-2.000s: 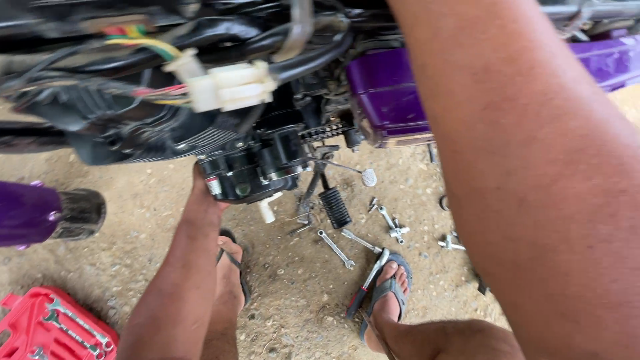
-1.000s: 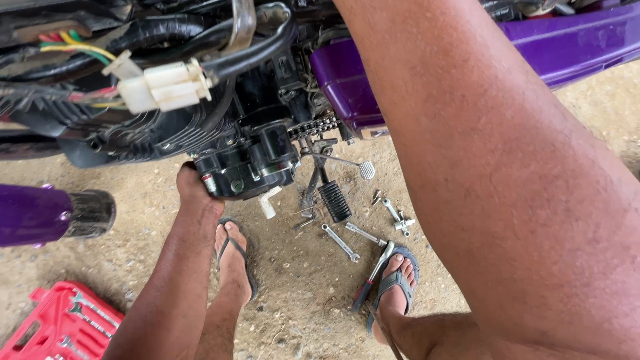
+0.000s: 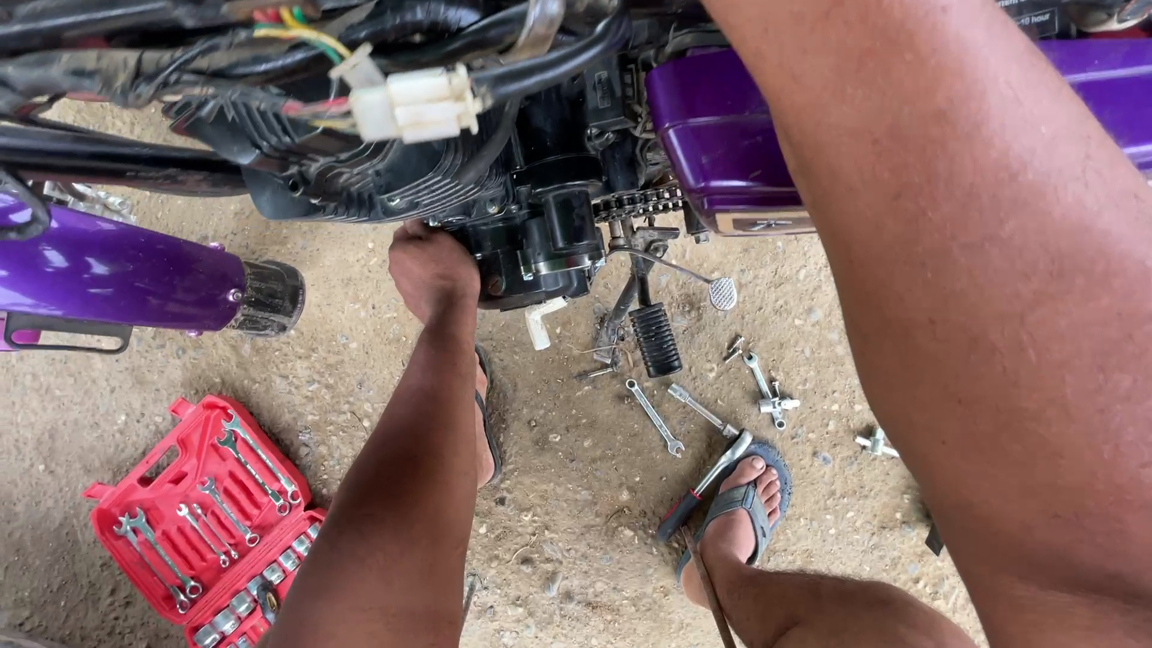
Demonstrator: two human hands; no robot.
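Observation:
My left hand [image 3: 434, 273] is against the left underside of the black motorcycle engine [image 3: 540, 238], just below the finned cylinder [image 3: 387, 180]; its fingers are mostly hidden behind the engine. My right forearm crosses the upper right, and the right hand lies beyond the top edge. A white wire connector [image 3: 414, 103] with coloured wires hangs over the engine. Right of the engine are the drive chain [image 3: 639, 202] and a purple side cover [image 3: 720, 135]. A white elbow-shaped piece [image 3: 543, 321] shows under the engine, near a black ribbed foot peg [image 3: 656, 340].
An open red tool case [image 3: 157, 454] with wrenches and sockets lies at lower left. A combination wrench [image 3: 654, 418], a socket tool [image 3: 702, 409] and a ratchet [image 3: 705, 486] lie on the dirt, the ratchet against a sandalled foot [image 3: 747, 513]. A purple fender [image 3: 117, 265] is at left.
My left hand has shifted along the engine's underside, its back now showing more. The right forearm stays across the upper right.

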